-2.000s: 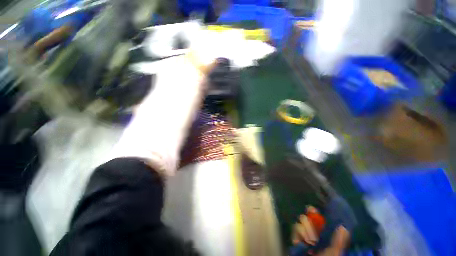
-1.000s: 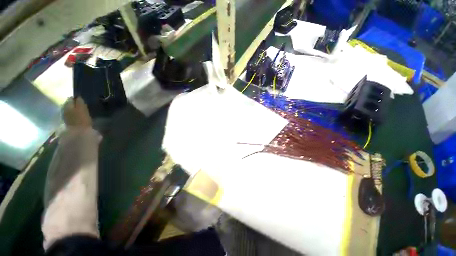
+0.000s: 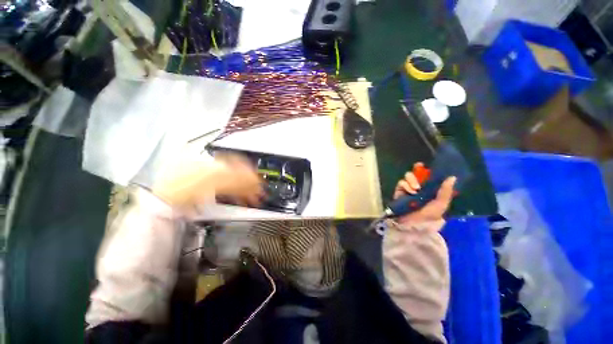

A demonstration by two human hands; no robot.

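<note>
A black socket housing (image 3: 302,183) lies open side up on the white-covered board (image 3: 322,144), with a yellow-green wire across its inside. My left hand (image 3: 225,180) is blurred and lies over the housing's left part; its fingers cannot be made out, so its hold is unclear. My right hand (image 3: 425,198) grips the dark blue soldering gun (image 3: 437,176) with its orange-red trigger, to the right of the board, its long metal tip pointing away from me. Brown lead wires (image 3: 275,101) lie fanned just beyond the housing, with blue lead wires (image 3: 269,59) behind them.
A coiled iron stand (image 3: 357,129) sits on the board's right edge. Beyond are a yellow tape roll (image 3: 423,64), a white spool (image 3: 449,94) and another black housing (image 3: 328,23). A translucent sheet (image 3: 144,127) lies left. Blue crates (image 3: 544,181) stand right.
My left hand has come from the far left to the board, where a housing now lies. The view has swung back right, showing my right hand with the soldering gun.
</note>
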